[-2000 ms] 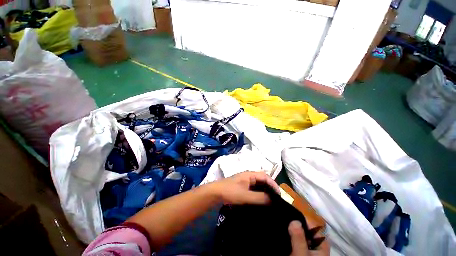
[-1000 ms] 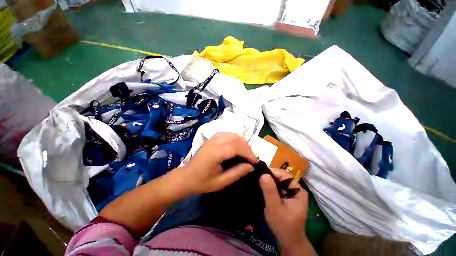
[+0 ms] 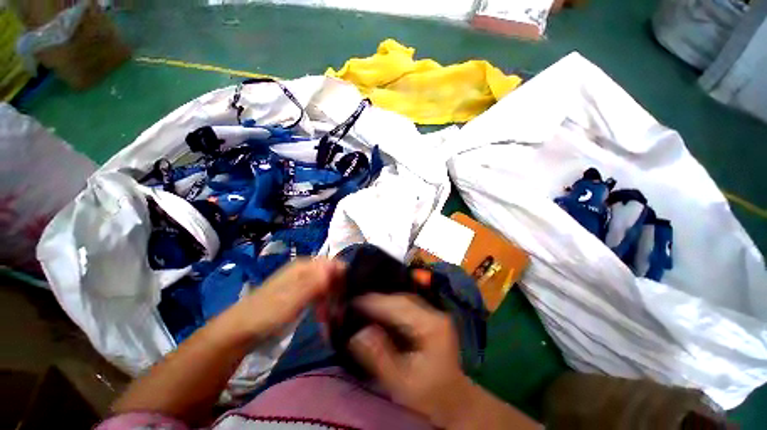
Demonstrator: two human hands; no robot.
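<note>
A chalk bag [image 3: 370, 267] with black lining and a bright orange spot is at my lap, low in the middle of the view. It is blurred; a dark blue part shows on its right side. My left hand [image 3: 290, 294] is at the bag's left edge, its fingers blurred against the black fabric. My right hand [image 3: 408, 340] is on the bag's front with fingers curled over the black fabric. Whether it also holds a small tool cannot be seen.
A white sack [image 3: 76, 243] heaped with blue bags stands at the left. Another white sack [image 3: 572, 277] with several blue bags [image 3: 622, 220] lies at the right. Between them are an orange-brown pad [image 3: 496, 252] and a white paper [image 3: 445, 239]. Yellow sacking [image 3: 429, 81] lies on the green floor behind.
The bag has been turned, and its orange spot and blue side now show beside the black lining. My left hand has moved left and down; my right hand has moved left over the bag.
</note>
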